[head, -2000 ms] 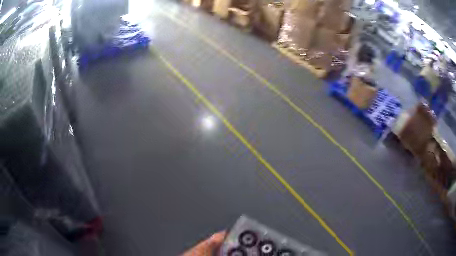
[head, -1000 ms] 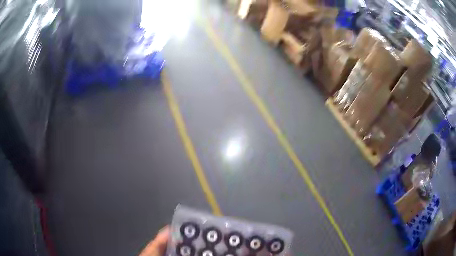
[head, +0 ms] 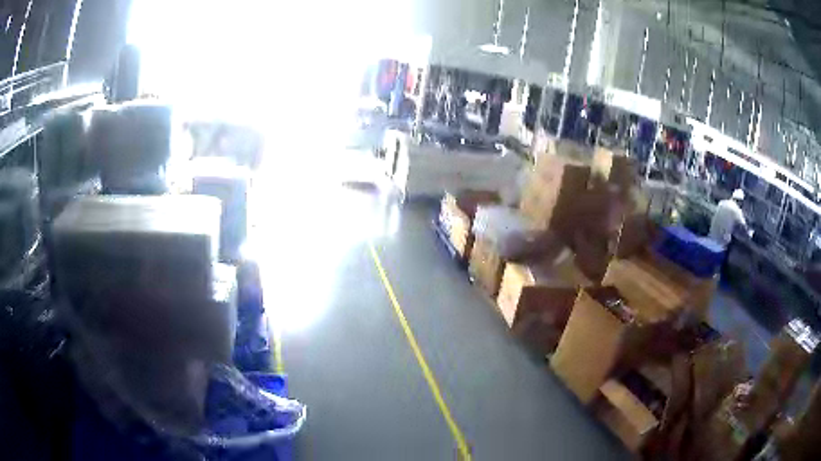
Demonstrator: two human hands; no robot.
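Neither of my hands is in the picture, and no tray shows. Nearest in front of me on the left is a stack of pale wrapped blocks or cartons (head: 135, 261), with loose clear plastic film (head: 225, 405) hanging over its lower part. Blue pallets or bins (head: 275, 392) stand at its foot. What the stack holds cannot be told.
A grey aisle with a yellow line (head: 410, 333) runs ahead into strong glare. Open brown cartons (head: 585, 342) line the right side. A blue box (head: 689, 250) and a person in white (head: 727, 218) are further right, by long benches.
The view has lifted and moved forward along the aisle. My hand and the tray of round parts have dropped out of the picture. The wrapped stack and cartons look nearer.
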